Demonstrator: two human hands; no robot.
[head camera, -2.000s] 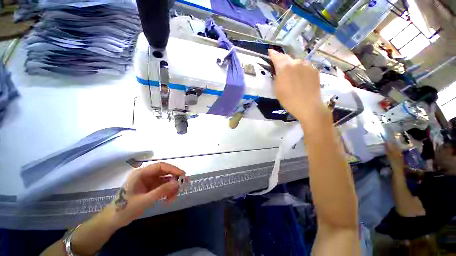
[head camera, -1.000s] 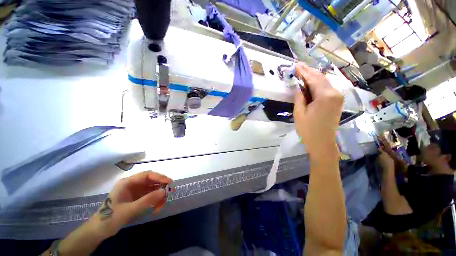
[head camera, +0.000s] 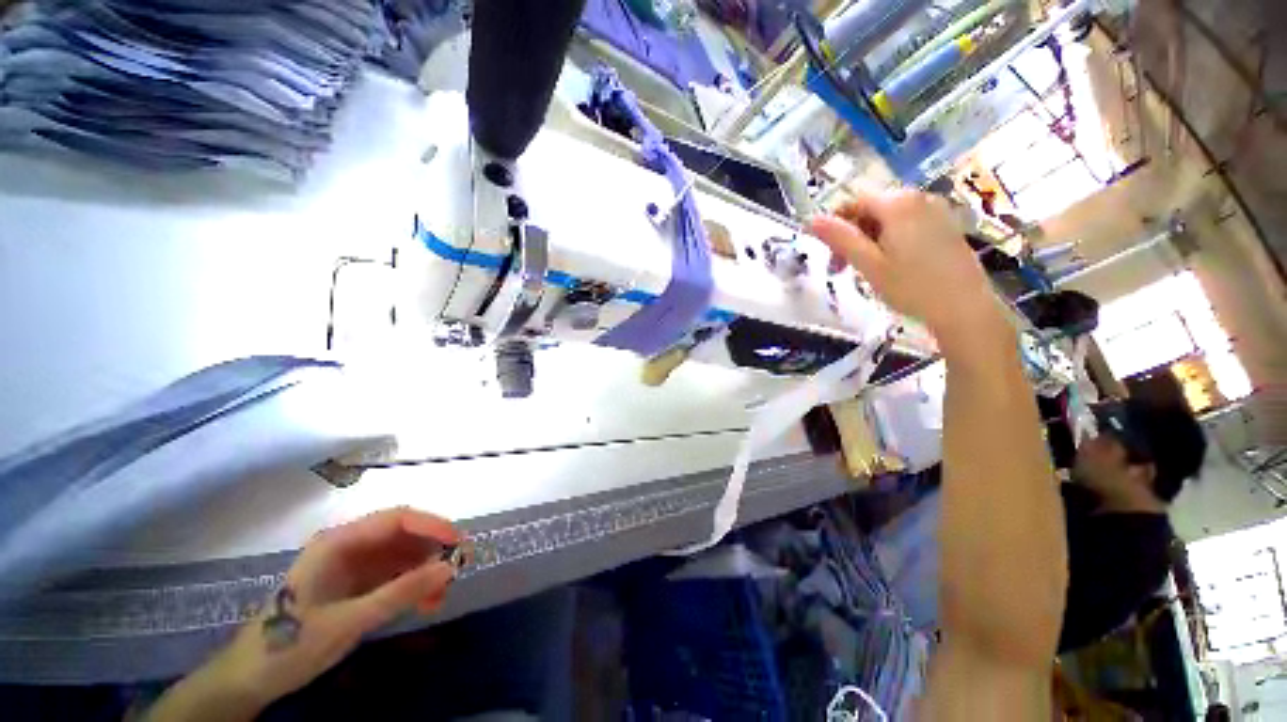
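Observation:
My left hand (head camera: 360, 578) is over the table's front edge and pinches a tiny metal part (head camera: 452, 553), likely a bobbin case, between thumb and fingertips. My right hand (head camera: 910, 254) is raised over the right part of the white sewing machine head (head camera: 593, 226), fingers bent; whether it holds anything cannot be seen. A small metal fitting (head camera: 783, 255) on top of the head shows just left of it. A small grey ribbed cylinder (head camera: 517, 370) hangs near the needle area, which is lost in glare. A folded blue-grey fabric piece (head camera: 170, 409) lies left of the needle.
A pile of blue-grey fabric pieces (head camera: 184, 85) lies at the back left. A purple cloth strip (head camera: 683, 268) is tied over the head. A white fabric strip (head camera: 741, 473) hangs over the front edge. A person in a dark cap (head camera: 1150, 437) sits at the right. A black post (head camera: 520, 71) rises at the head.
My right hand has moved off the small fitting on the head, up and to the right. My left hand still holds the small metal part. The view has shifted and tilted.

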